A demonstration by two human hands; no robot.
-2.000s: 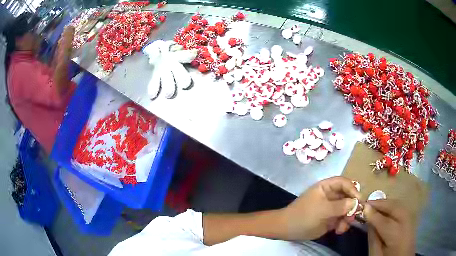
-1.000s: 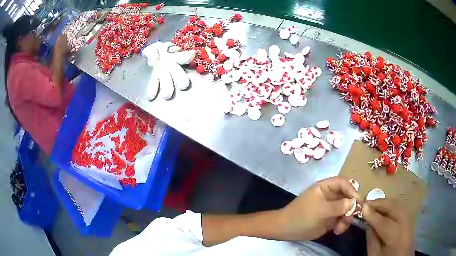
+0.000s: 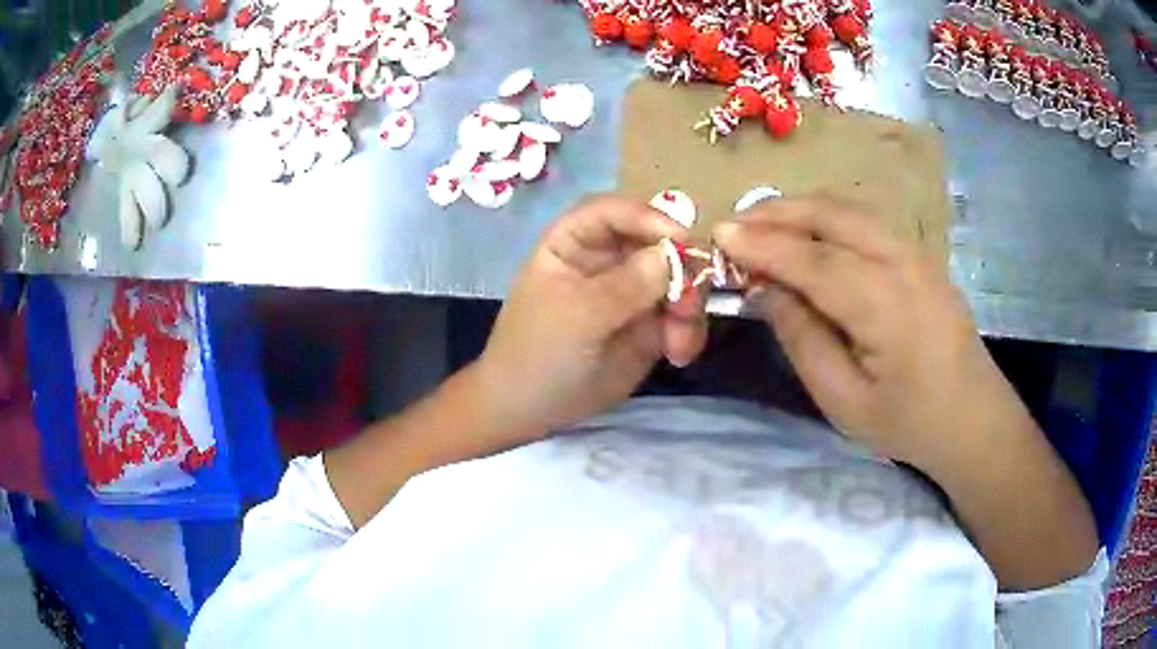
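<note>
My left hand point(image 3: 603, 285) pinches a round white base point(image 3: 674, 270) on edge, its red spots facing right. My right hand point(image 3: 844, 304) holds a striped figurine body point(image 3: 721, 269) by its head end, mostly hidden by the fingers. The striped limbs are at the base's red side; whether they touch is hard to tell. Both hands are over the near edge of the brown cardboard mat point(image 3: 812, 159). Another base with a red mark point(image 3: 675, 205) lies on the mat, beside a white round dish point(image 3: 759, 198) partly behind my right fingers.
Loose bases point(image 3: 497, 146) lie left of the mat, with a bigger base pile point(image 3: 336, 76) beyond. A body heap point(image 3: 749, 44) overlaps the mat's far edge. Assembled figurines point(image 3: 1028, 76) stand in rows far right. A white glove point(image 3: 137, 159) and blue crate point(image 3: 235, 393) are at left.
The view has swung right, so the mat and both hands are now central and the other worker is out of view. The base and body are still held close together.
</note>
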